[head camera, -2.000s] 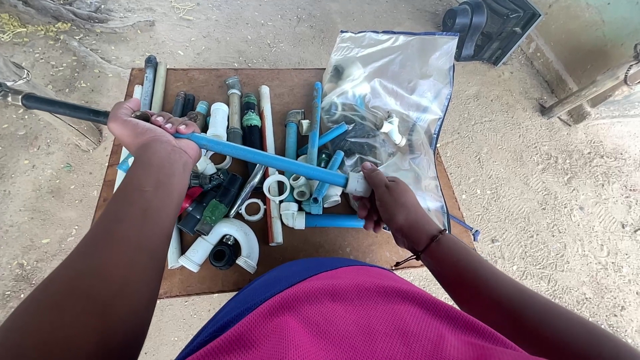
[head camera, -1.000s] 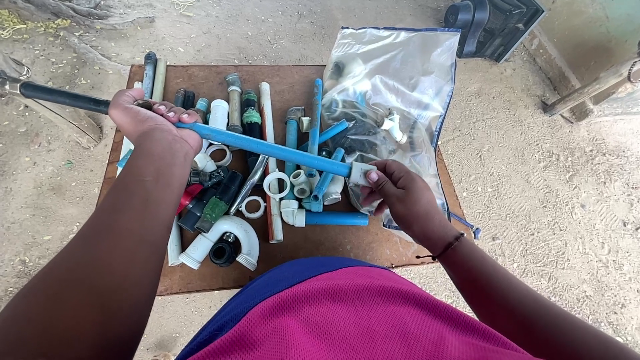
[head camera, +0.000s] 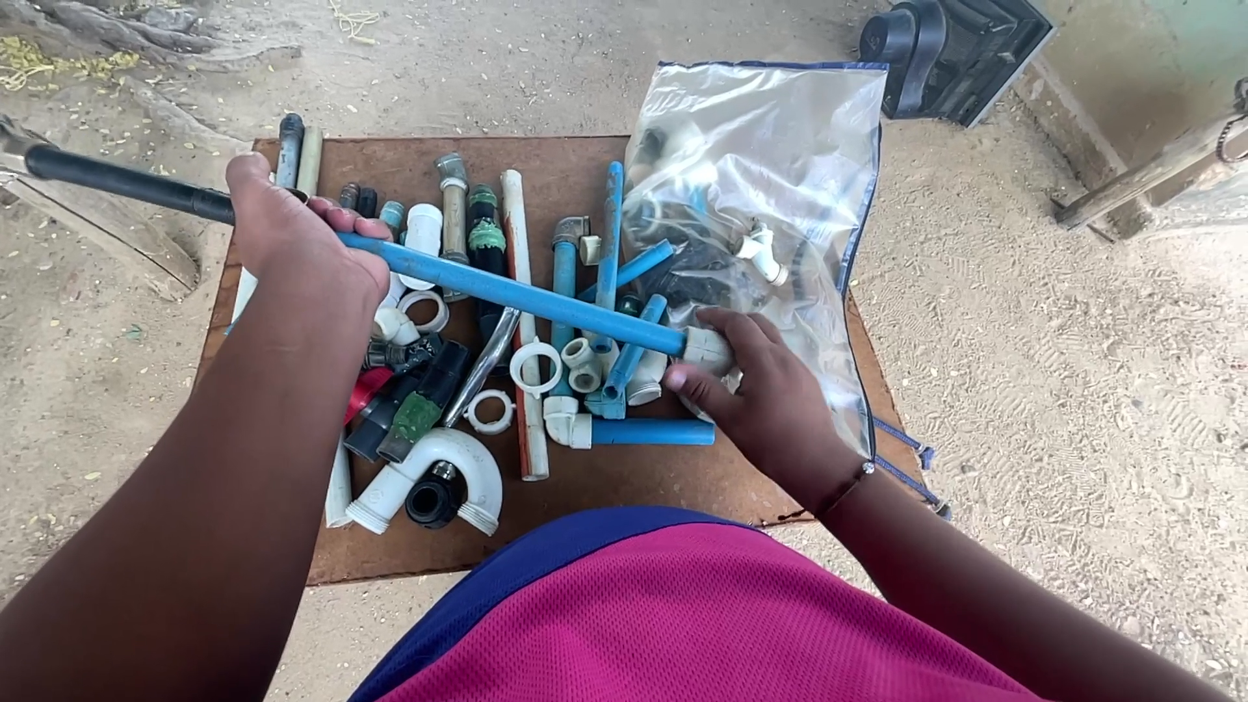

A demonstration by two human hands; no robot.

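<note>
My left hand is closed around a long blue plastic pipe, near where a black pipe section continues to the upper left. A pale grey fitting caps the pipe's right end, and the fingers of my right hand grip it. Below the raised pipe, a white P-trap bend, a white ring nut, a blue pipe with a white elbow and several other pipe pieces lie on a brown board. Part of the pipe inside my left hand is hidden.
A clear plastic bag with blue edging and fittings inside covers the right side of the brown board. Wooden poles stand at the right, near a wall. A black object lies on the sandy ground behind the bag.
My right hand's fingers have shifted slightly around the fitting at the pipe's end. My left hand still holds the pipe in nearly the same place.
</note>
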